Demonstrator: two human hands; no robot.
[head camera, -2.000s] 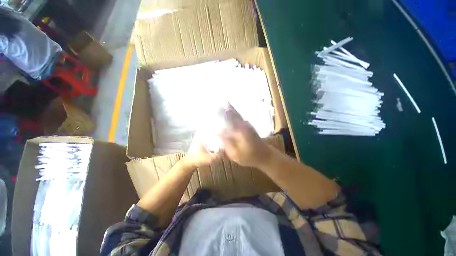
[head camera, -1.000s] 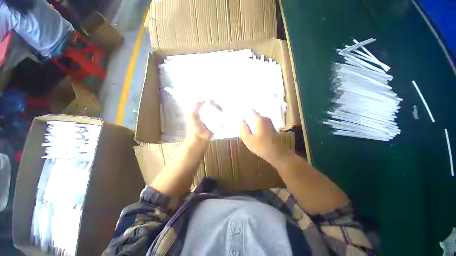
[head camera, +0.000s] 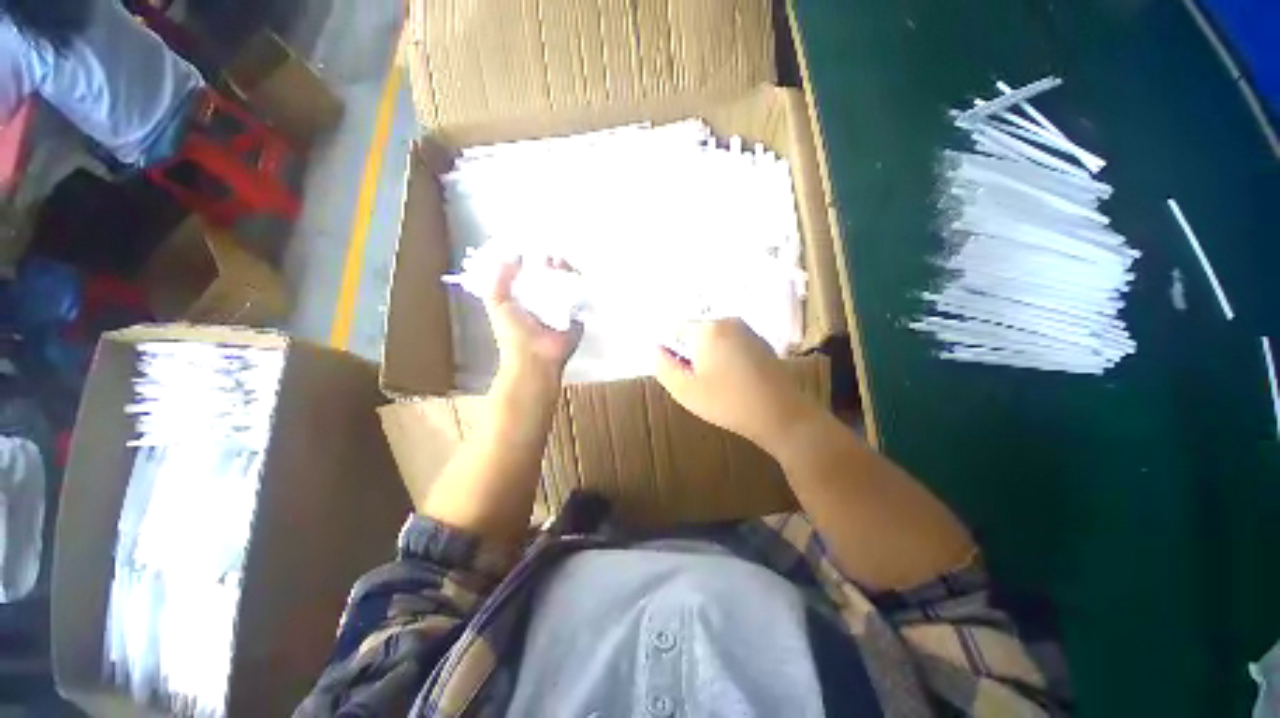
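Note:
The main carton (head camera: 611, 463) stands open before me, nearly full of white sticks (head camera: 618, 183) that glare strongly. My left hand (head camera: 531, 320) is over the carton's near left part, its fingers curled around a bundle of white sticks whose ends stick out to the left. My right hand (head camera: 730, 376) is bent over the near right part of the carton, fingers curled down at the sticks. Glare hides whether it grips any. A loose pile of sticks (head camera: 1032, 267) lies on the green bench at the right.
Stray sticks (head camera: 1200, 258) and a small greyish scrap (head camera: 1178, 289) lie beyond the pile on the bench (head camera: 969, 491). A second carton (head camera: 312, 519) with sticks stands at the left. Red stools (head camera: 232, 161) and a seated person (head camera: 105, 84) are at the upper left.
My hands were together over the carton and are now apart. The left hand has moved left with its bundle. The view has shifted, so the bench pile appears farther right than at first.

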